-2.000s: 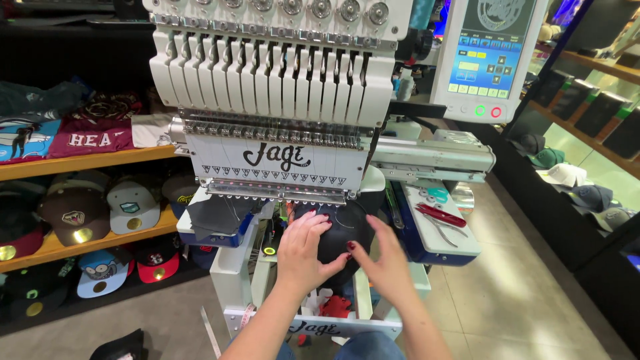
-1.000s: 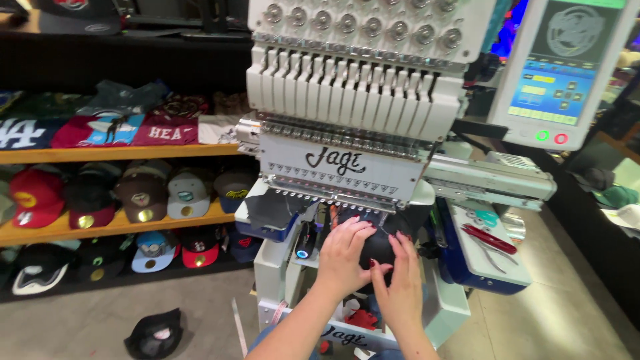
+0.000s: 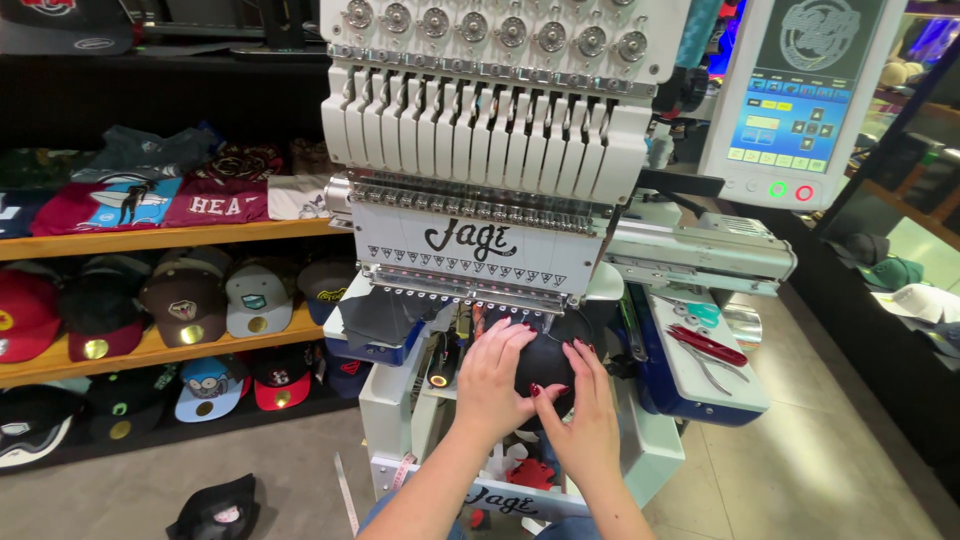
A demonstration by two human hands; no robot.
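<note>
A black cap (image 3: 546,365) sits under the needle row of a white multi-needle embroidery machine (image 3: 480,255). My left hand (image 3: 491,375) lies on the cap's left side, fingertips close below the needles. On its right side rests my right hand (image 3: 589,405), fingers bent over the fabric. The two thumbs meet or nearly meet at the front of the cap. Both hands press against the cap; whether they grip its fabric cannot be told. The cap's lower part is partly hidden by the hands.
Red-handled snips (image 3: 706,345), metal pliers (image 3: 709,369) and teal scissors (image 3: 697,313) lie on the right side table. Dark fabric (image 3: 382,315) lies on the left one. A control panel (image 3: 806,105) stands upper right. Caps fill shelves (image 3: 165,350) at left; a black cap (image 3: 214,510) is on the floor.
Both hands stay on the cap. Two seconds ago the left fingers lay over its upper left and the right hand was more spread; now both cup the sides. The view has shifted left.
</note>
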